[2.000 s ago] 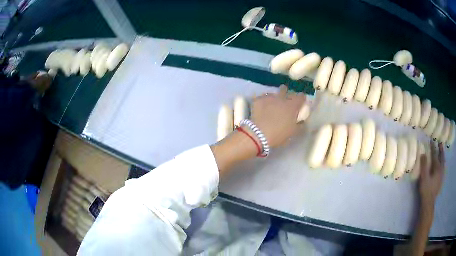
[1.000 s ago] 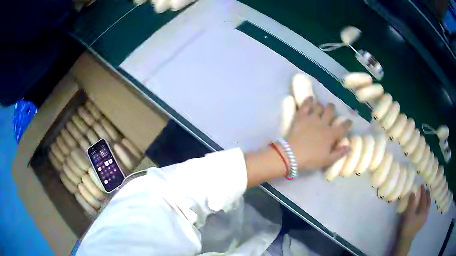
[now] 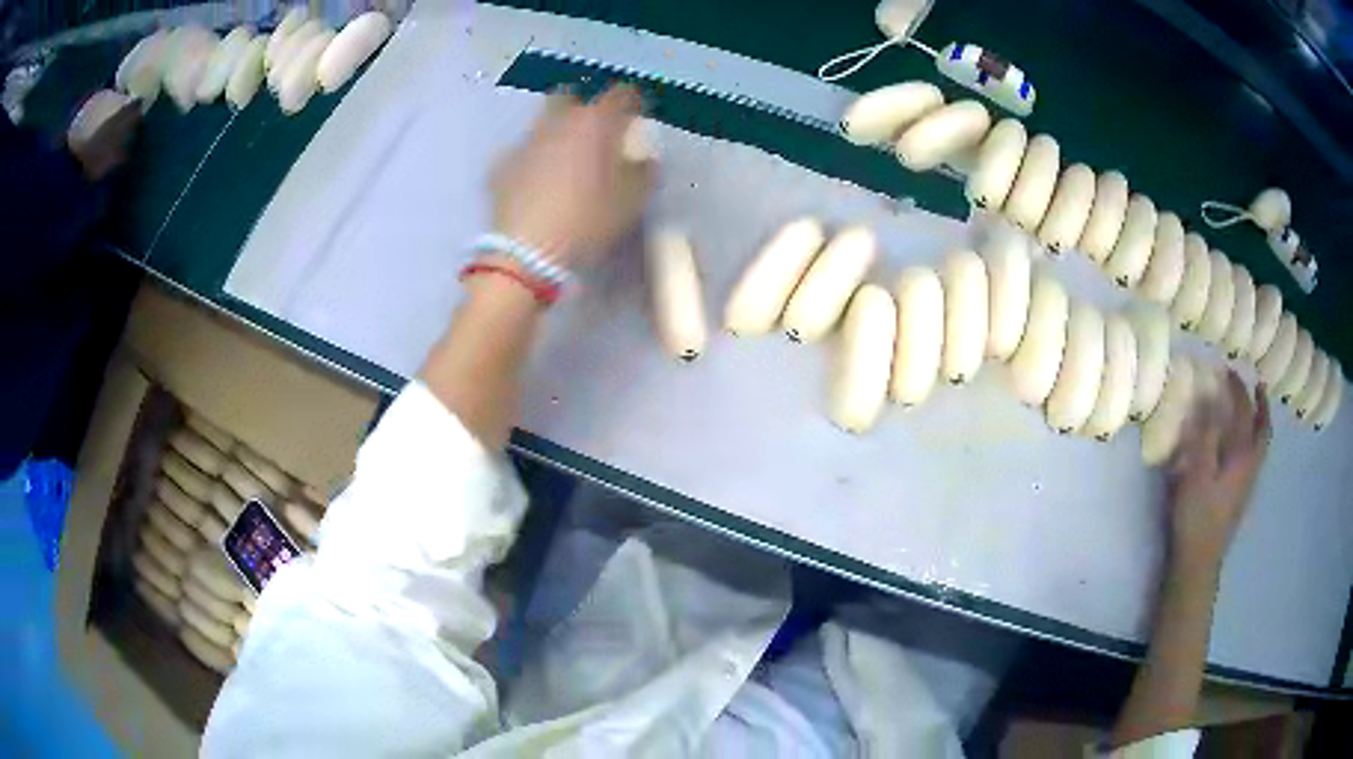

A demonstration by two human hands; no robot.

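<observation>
A row of cream oval housings (image 3: 962,316) stands side by side on the pale bench sheet (image 3: 445,193). Two more housings (image 3: 776,279) lean just left of it, and one (image 3: 678,294) stands apart further left. My left hand (image 3: 571,178) is blurred, raised at the upper left of the sheet, with white and red bracelets. A small cream part of a housing (image 3: 640,141) shows at its fingers; the rest is hidden. My right hand (image 3: 1220,438) holds the housing at the row's right end, its fingers around that piece.
A second row of housings (image 3: 1103,215) runs along the green belt's edge, beside corded units (image 3: 987,77). More housings (image 3: 230,67) stand at upper left near a coworker's hand (image 3: 107,141). An open carton (image 3: 112,430) with housings and a phone (image 3: 263,546) is lower left.
My left hand has left the row and moved to the upper left. The housings it covered now show, spread apart. My right hand stays at the row's right end. The view has turned.
</observation>
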